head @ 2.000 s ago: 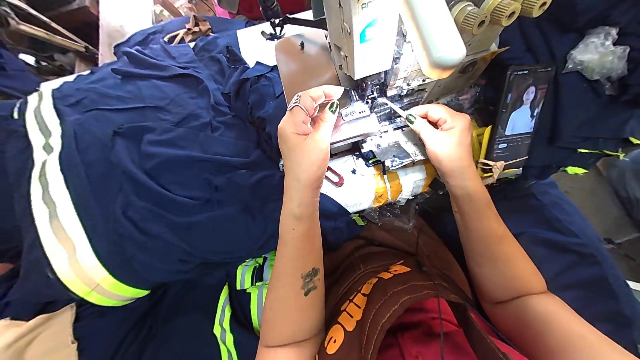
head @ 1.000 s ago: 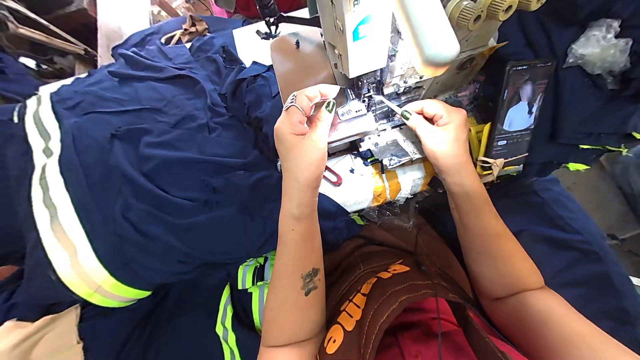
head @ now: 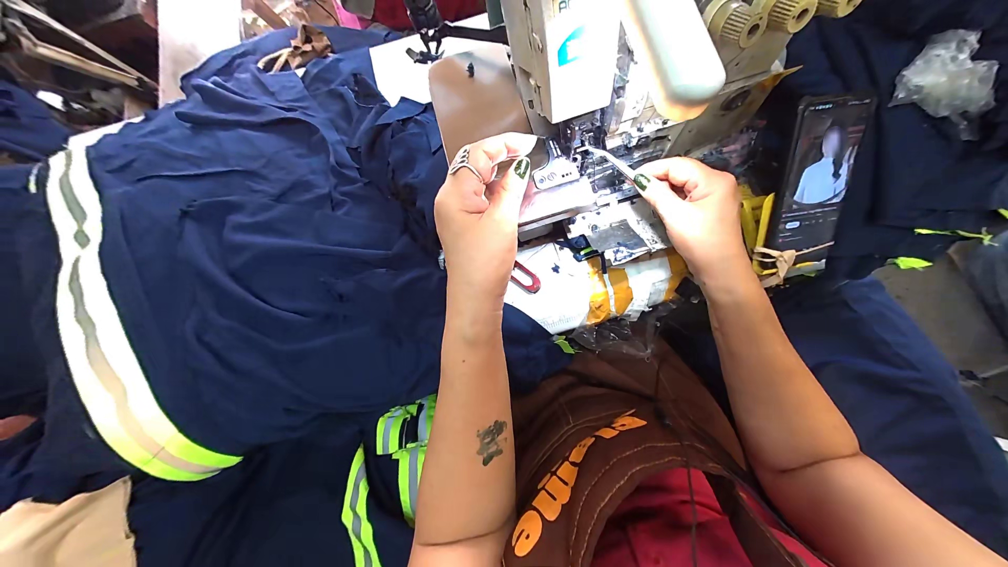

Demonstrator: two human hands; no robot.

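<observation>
An overlock-type sewing machine (head: 563, 63) stands ahead of me. My left hand (head: 482, 197) is at the left of its presser foot (head: 556, 168), thumb and forefinger pinched together; a thread between them is too fine to make out surely. In my right hand (head: 693, 205) is a pair of metal tweezers (head: 618, 164), their tips beside the needle area. Below my hands, the looper area of the machine lies exposed, with metal plates (head: 622, 230) in view. A navy fabric garment (head: 299, 236) with a reflective strip (head: 98, 339) spreads out to the left.
A phone (head: 823, 173) with a lit screen leans in a yellow holder (head: 757, 224) at the right. Crumpled clear plastic (head: 947, 75) lies on navy cloth behind it. The thread tension dials (head: 736, 22) are at the top. Yellow tape (head: 620, 291) wraps the machine's front edge.
</observation>
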